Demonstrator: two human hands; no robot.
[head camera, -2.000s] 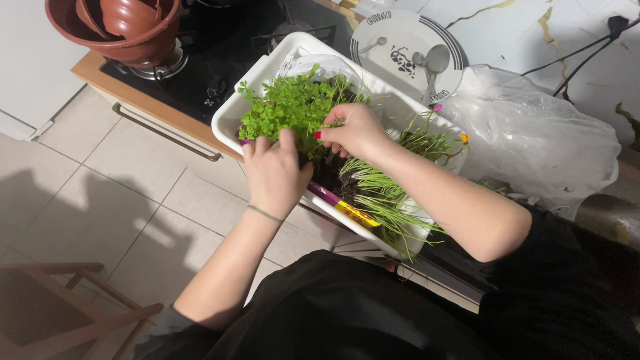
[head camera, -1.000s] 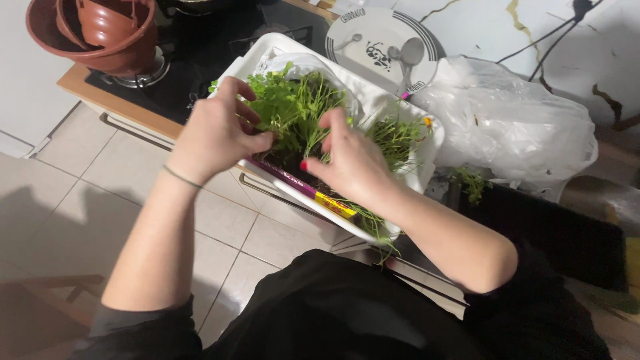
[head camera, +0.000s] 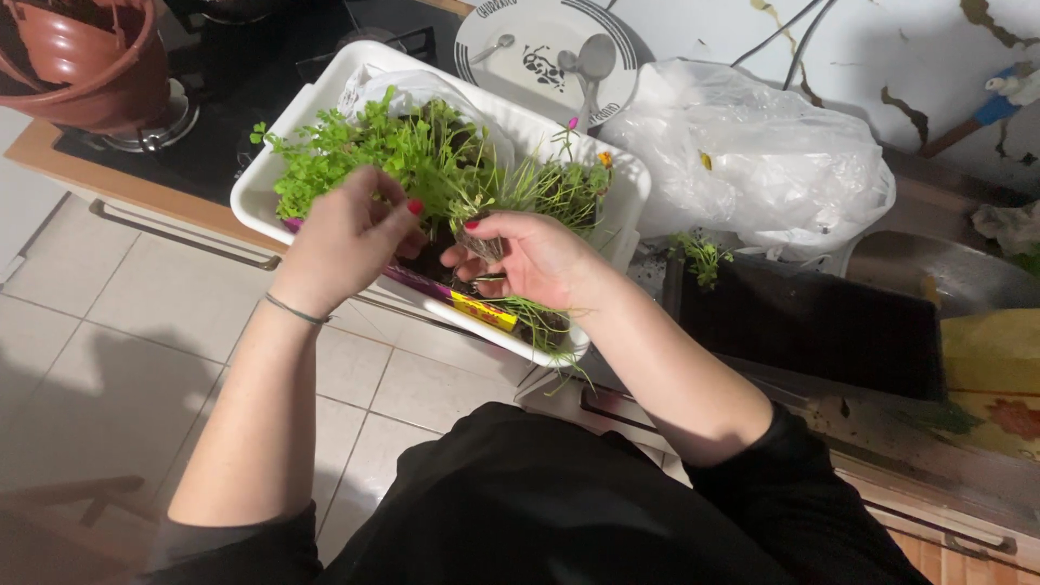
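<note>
A white plastic tub (head camera: 276, 175) holds leafy green seedlings (head camera: 325, 154), grass-like seedlings (head camera: 561, 191) with a pink and an orange flower, and dark soil. Over its near side, my right hand (head camera: 528, 256) holds a small plant with a root clump (head camera: 479, 244) between thumb and fingers. My left hand (head camera: 349, 231) is just left of it, above the near edge of the leafy seedlings, with thumb and fingertips brought close together; whether anything thin is between them cannot be told. A purple and yellow packet (head camera: 483, 311) lies along the tub's near wall.
Brown plastic pots (head camera: 89, 73) stand on the black stove (head camera: 219, 122) at left. Behind the tub is a plate (head camera: 520, 41) with spoons. To the right are a white plastic bag (head camera: 756, 162), a dark rectangular tray (head camera: 804, 325) with a sprig at its corner, and a metal sink (head camera: 918, 268).
My left hand has come away from the leafy seedlings towards the tub's near side. My right hand has turned palm up, with the small rooted plant now visible in it.
</note>
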